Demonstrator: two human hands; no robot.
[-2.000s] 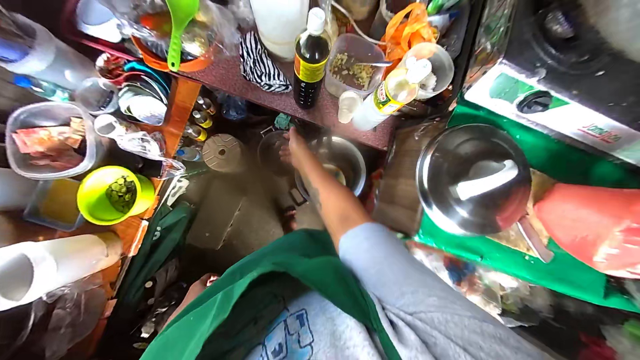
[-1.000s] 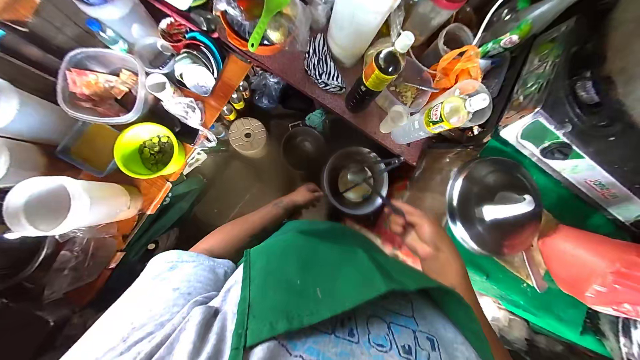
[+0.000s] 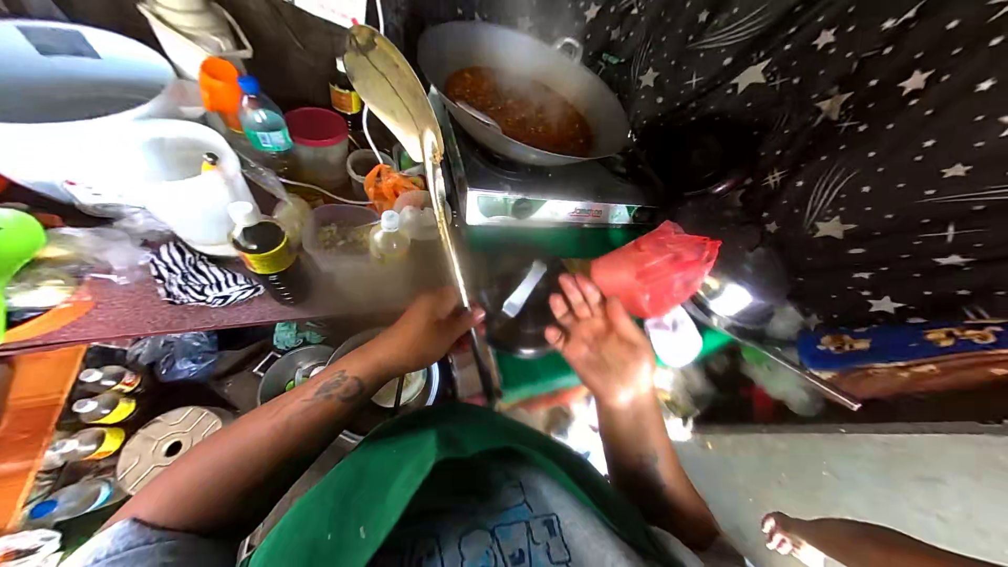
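My left hand [image 3: 433, 331] grips the handle of a long metal ladle [image 3: 394, 90], whose broad bowl points up and away beside the stove. Palm up and fingers spread, my right hand [image 3: 602, 339] holds nothing, just below a red plastic bag [image 3: 655, 268]. Between my hands is a dark, round pan or lid [image 3: 516, 303] with a bright reflection on it. A large wok [image 3: 524, 94] of steaming red-brown food sits on the gas stove [image 3: 551, 197], with a utensil resting inside. Below my left forearm, a pot [image 3: 405, 390] with pale contents is partly hidden.
A shelf [image 3: 331, 303] at left carries a dark sauce bottle [image 3: 272, 256], a zebra-striped cloth [image 3: 201, 276], tubs and a white jug [image 3: 181, 185]. Bottles and a round slotted disc [image 3: 169, 445] lie below it. A star-patterned dark cloth [image 3: 835, 157] hangs right. Another person's bare foot [image 3: 780, 535] shows lower right.
The view has swung right, showing the wok. My left hand, near the low pot a second ago, now holds the long ladle. My right hand has let go of the dark handle over the pot.
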